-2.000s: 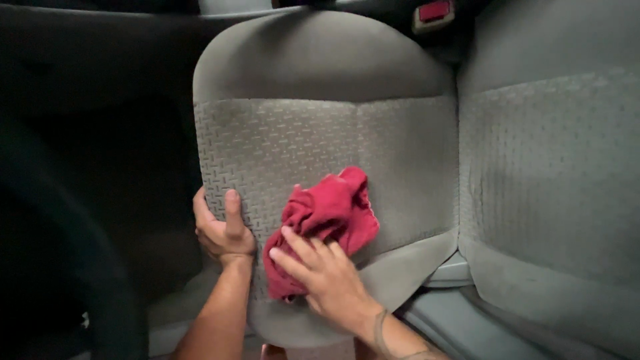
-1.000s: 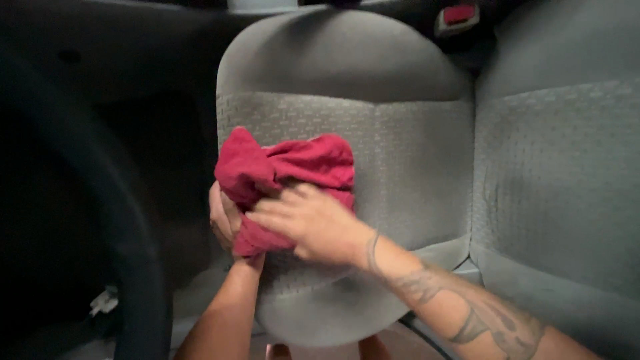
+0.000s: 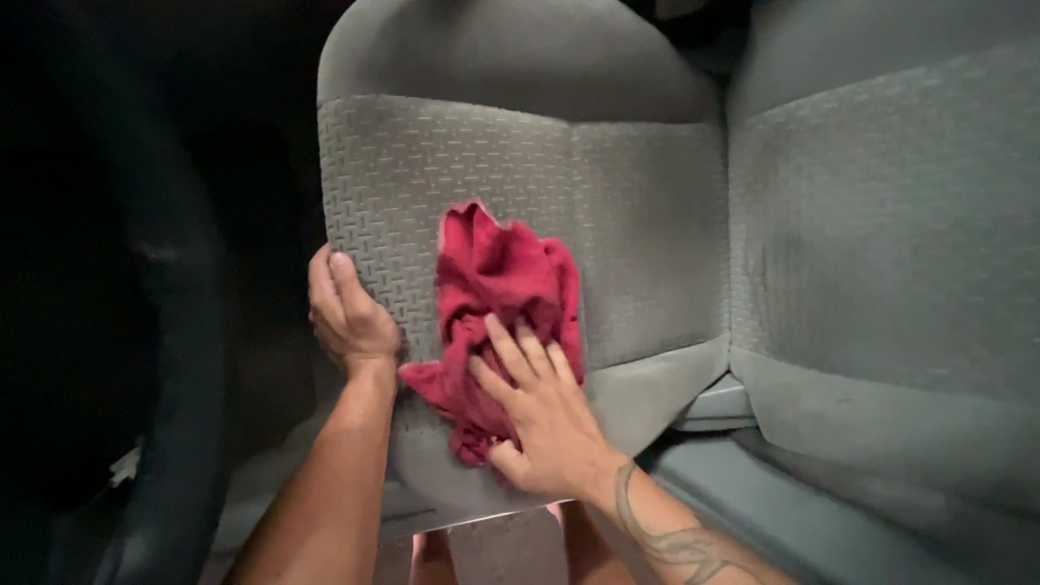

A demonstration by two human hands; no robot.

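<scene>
A crumpled red cloth (image 3: pixel 512 268) lies on the patterned grey fabric of a car seat cushion (image 3: pixel 650 244). My right hand (image 3: pixel 544 406) presses on the lower part of the cloth, palm down with its fingers spread. To its left, my left hand (image 3: pixel 349 317) grips the left edge of the seat cushion, thumb on top and fingers over the side. The cloth hides the fabric beneath it, and its lower tip reaches close to my left wrist.
The seat's backrest (image 3: pixel 886 244) stands on the right. A dark steering wheel (image 3: pixel 183 325) curves along the left side. Grey plastic trim (image 3: pixel 731 479) runs below the backrest at the lower right. My legs show at the bottom edge, below the cushion.
A second ago the cloth and my right hand were at the cushion's left edge, over part of my left hand; they are now farther right, and my left hand is uncovered.
</scene>
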